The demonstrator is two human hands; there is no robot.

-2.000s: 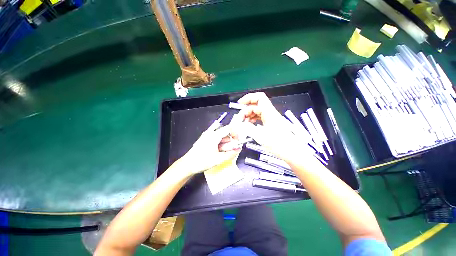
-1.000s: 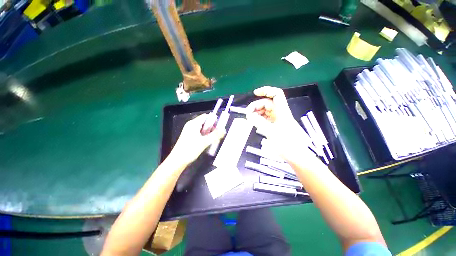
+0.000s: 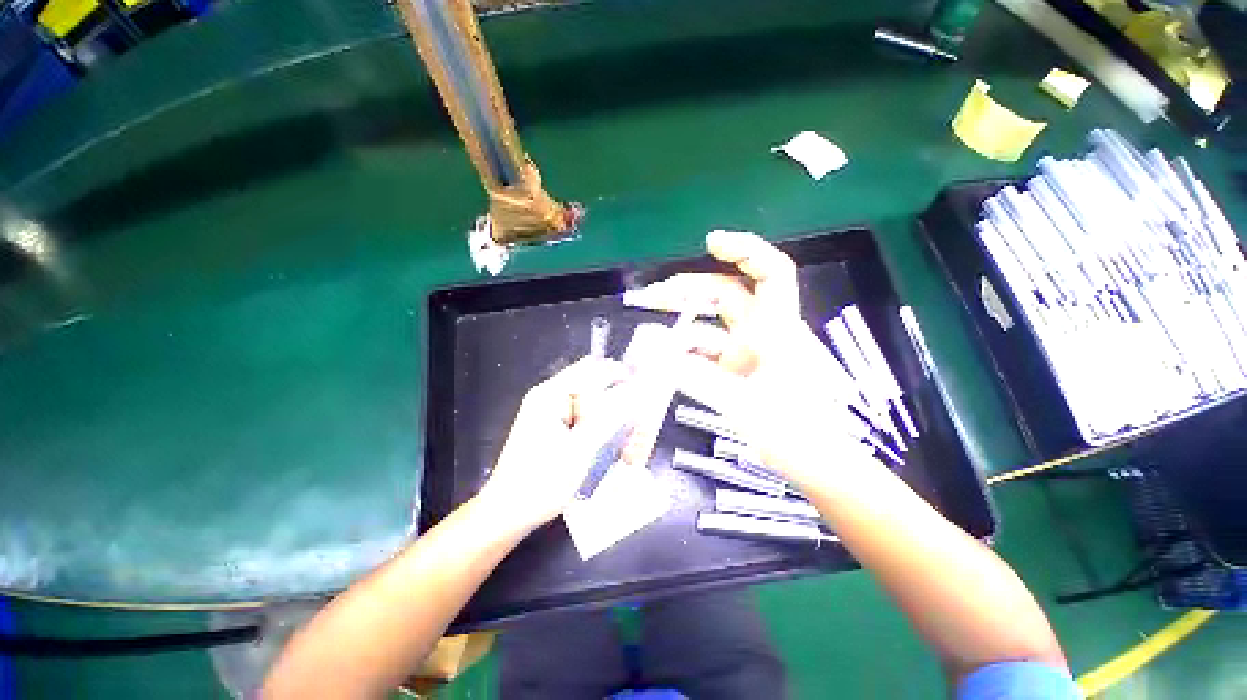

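My left hand point(image 3: 554, 431) is closed around a slim pen-like part point(image 3: 599, 337), whose ends stick out above and below the fingers. My right hand point(image 3: 752, 342) is close beside it on the right, fingers bent, with a slim white part point(image 3: 654, 297) pointing left from its fingertips. A white sheet point(image 3: 618, 512) lies under the hands in the black tray point(image 3: 533, 591), and a strip reaches up from it between the hands. Several silver-white parts point(image 3: 766, 517) lie in the tray's right half, some partly covered by my right forearm.
A full parts tray point(image 3: 1019, 369) of packed white sticks stands at the right. A brown-taped post point(image 3: 527, 205) rises behind the black tray. A white scrap point(image 3: 814, 153), yellow paper pieces point(image 3: 996, 126), a dark stick point(image 3: 914, 45) and a green bottle point(image 3: 953, 19) are at the back right.
My left hand has moved right and down, close to my right hand. The parts it held upright are now mostly hidden by the fingers. The strip between the hands is more covered.
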